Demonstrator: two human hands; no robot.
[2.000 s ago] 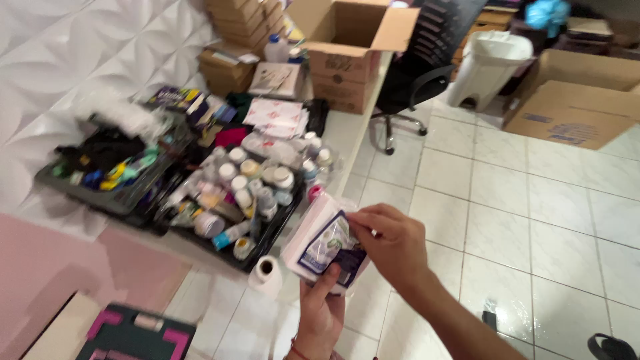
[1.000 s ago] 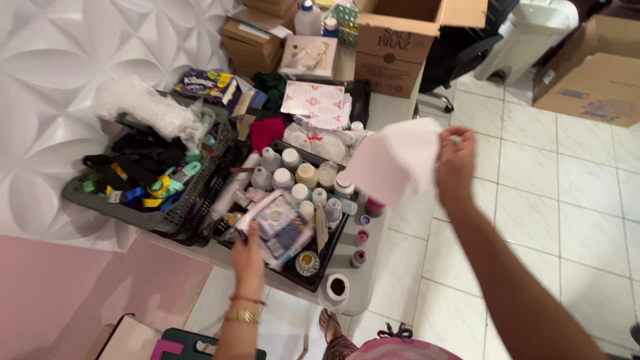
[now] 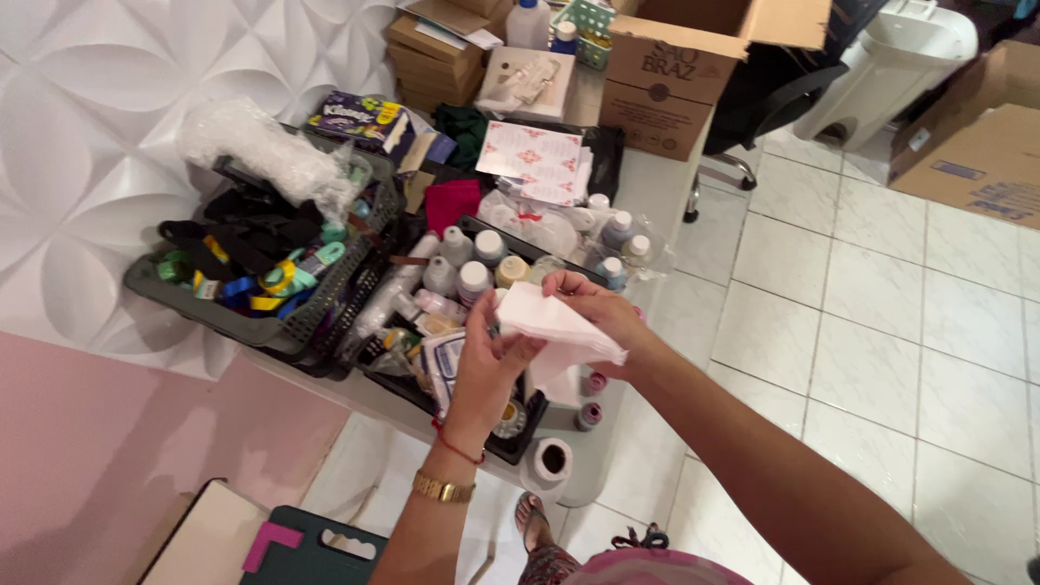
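Note:
A folded stack of thin white sheets (image 3: pixel 552 325), perhaps tissue or cloth, is held between my two hands above a black basket (image 3: pixel 422 396) of capped bottles. My left hand (image 3: pixel 487 357) grips its left side, thumb toward the lower edge. With bent fingers, my right hand (image 3: pixel 601 321) holds the right side. A plastic packet (image 3: pixel 443 370) with blue and white print lies in the basket, just left of my left hand. White-capped bottles (image 3: pixel 474 280) stand behind the hands.
Left of the bottles is a grey basket (image 3: pixel 268 329) of straps, with bubble wrap (image 3: pixel 260 154) on it. A label roll (image 3: pixel 552 460) and small pink-topped bottles (image 3: pixel 589 416) stand at the table's near edge. An open cardboard box (image 3: pixel 662 97) sits at the back, beside a black chair (image 3: pixel 764 97).
My left hand has released the printed packet, which now lies in the basket, and joined my right hand on the white sheets. The right hand has moved left, and the sheets are now folded.

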